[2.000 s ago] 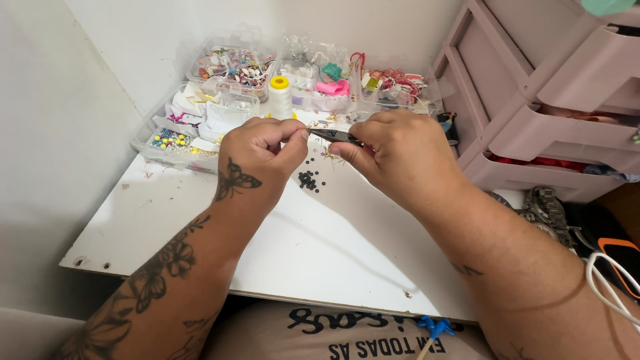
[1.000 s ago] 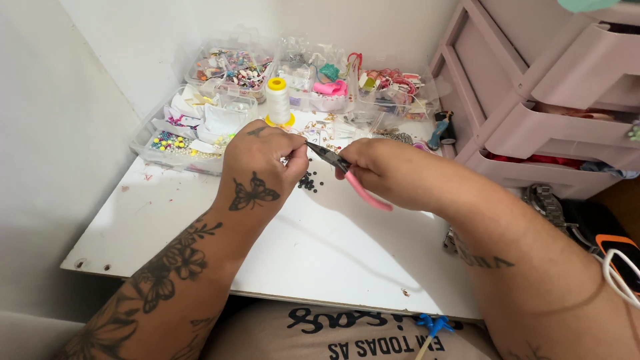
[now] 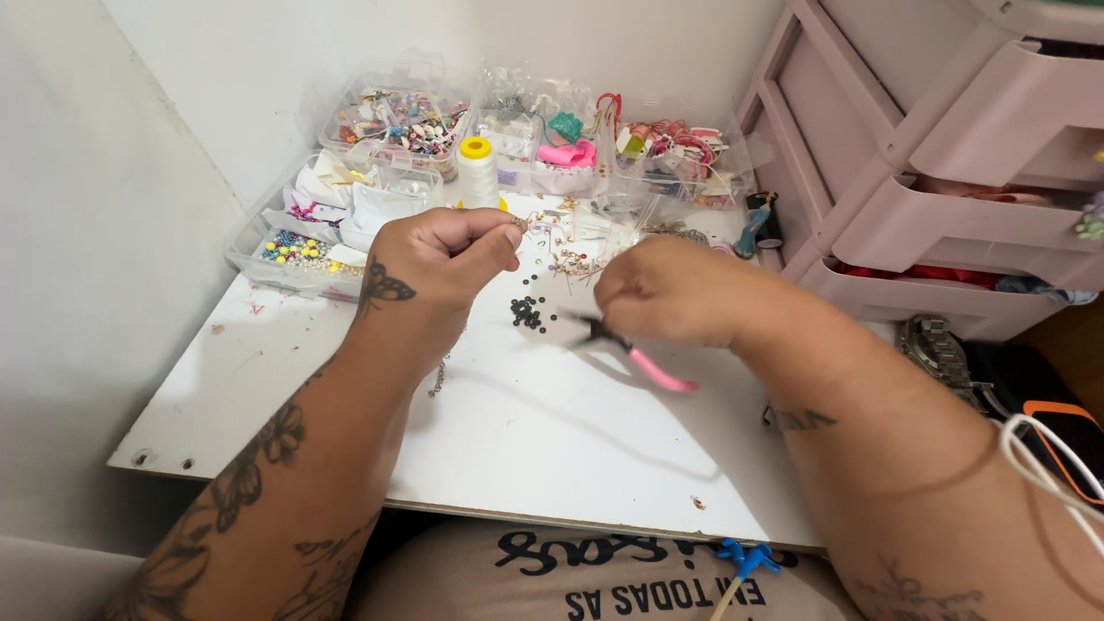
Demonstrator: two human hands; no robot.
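Observation:
My left hand (image 3: 444, 259) pinches a small metal jewelry finding (image 3: 520, 223) between thumb and forefinger. A thin metal chain (image 3: 438, 377) hangs below that hand's wrist side. My right hand (image 3: 664, 289), to the right, is closed around the pink-handled pliers (image 3: 634, 349), whose blurred dark jaws point left, apart from the left hand. Between the hands, a little pile of black beads (image 3: 527, 314) lies on the white board (image 3: 517, 448). Gold-coloured findings and pins (image 3: 573, 259) are scattered behind the beads.
A white thread spool (image 3: 477, 175) stands behind my left hand. Clear plastic boxes of beads (image 3: 392, 125), cords (image 3: 677, 151) and bagged pieces line the back. Pink plastic drawers (image 3: 992, 198) stand at the right, near a metal watch (image 3: 936, 349). A white cable (image 3: 1035, 440) crosses my right forearm.
The pliers were at my left fingertips in both earlier frames; now their jaws are away from them, lower and nearer the beads. The hanging chain now shows beside my left wrist.

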